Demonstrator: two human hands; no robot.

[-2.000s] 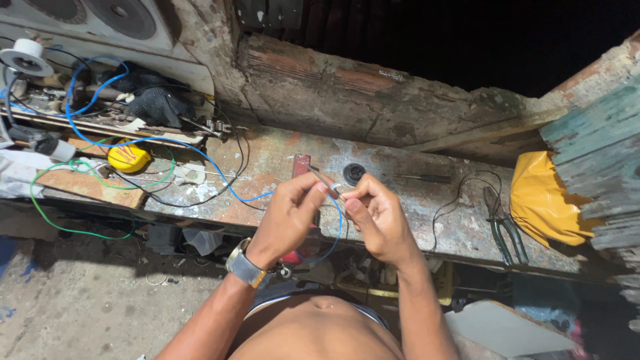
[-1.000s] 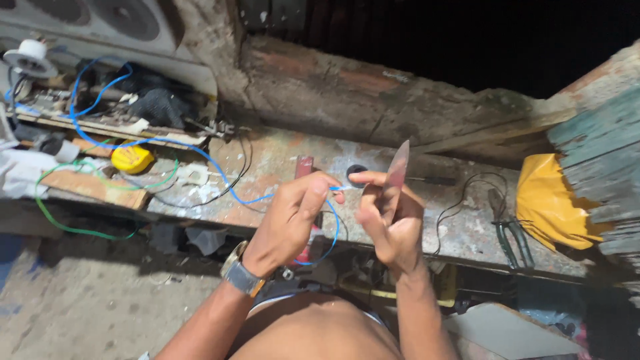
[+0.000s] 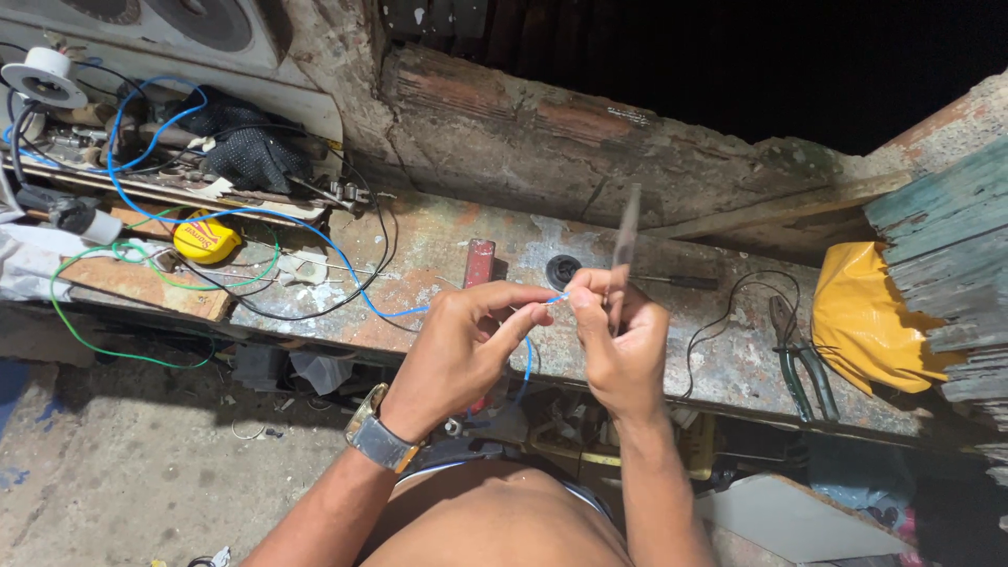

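Note:
Between finger and thumb, my left hand (image 3: 465, 346) pinches a thin blue electrical wire (image 3: 346, 260) near its end. My right hand (image 3: 622, 339) touches the wire's tip with thumb and forefinger and also holds a knife (image 3: 626, 240), its blurred blade pointing up and away. The wire runs left across the workbench to the clutter there. Beyond my hands lie a red block-like object (image 3: 479, 263) and a round black part (image 3: 562, 271). A dark thin tool (image 3: 677, 280), perhaps a screwdriver, lies just right of the knife.
Green-handled pliers (image 3: 799, 362) lie near a yellow plastic bag (image 3: 874, 315) at the right of the worn bench (image 3: 732, 331). At left are a yellow tape measure (image 3: 206, 236), a dark dotted glove (image 3: 256, 157), a white lamp holder (image 3: 46, 77) and green wire (image 3: 94, 345). A brick ledge (image 3: 567, 150) borders the back.
The knife blade, earlier low between my hands, now points up from my right hand. My two hands have drawn slightly apart, then come close again at the blue wire's end.

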